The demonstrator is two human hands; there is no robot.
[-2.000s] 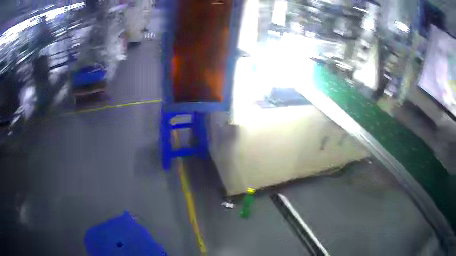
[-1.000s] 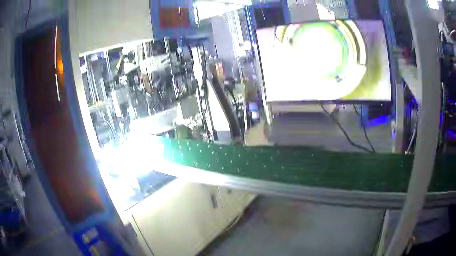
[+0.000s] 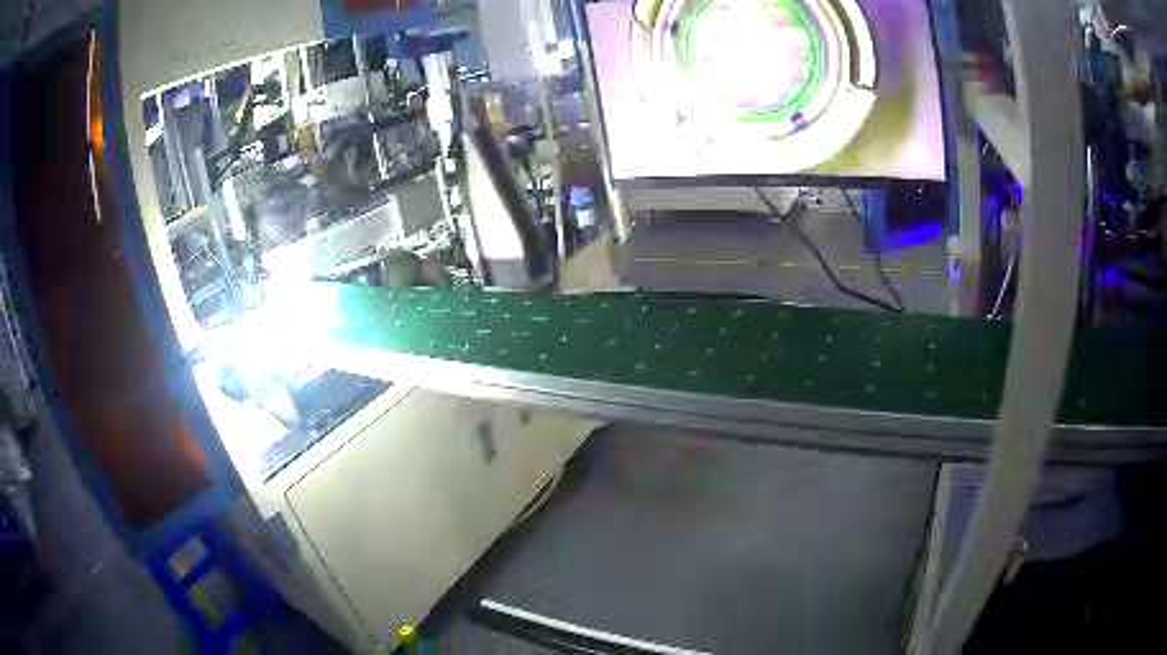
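Note:
Neither of my hands is in the picture. A dark-green conveyor belt [image 3: 717, 343] crosses the view, with tiny pale workpieces [image 3: 640, 339] in rows on it. A silver edge rail [image 3: 614, 399] runs along its near side. Behind the belt, an inspection monitor [image 3: 896, 115] shows bright green and white rings. A thick off-white frame post [image 3: 1039, 282] stands in front of the belt at the right.
A cream machine cabinet [image 3: 397, 493] stands at the left, with glaring light above it. An orange-brown panel in a blue frame [image 3: 115, 320] and a blue stool [image 3: 211, 589] are farther left. A white-and-black floor strip [image 3: 576, 630] lies below the belt. Dark cloth [image 3: 1088, 525] shows at lower right.
The view has swung from the floor and stools to the belt and monitor, then tilted slightly down and right. The monitor now sits higher and further left in the picture.

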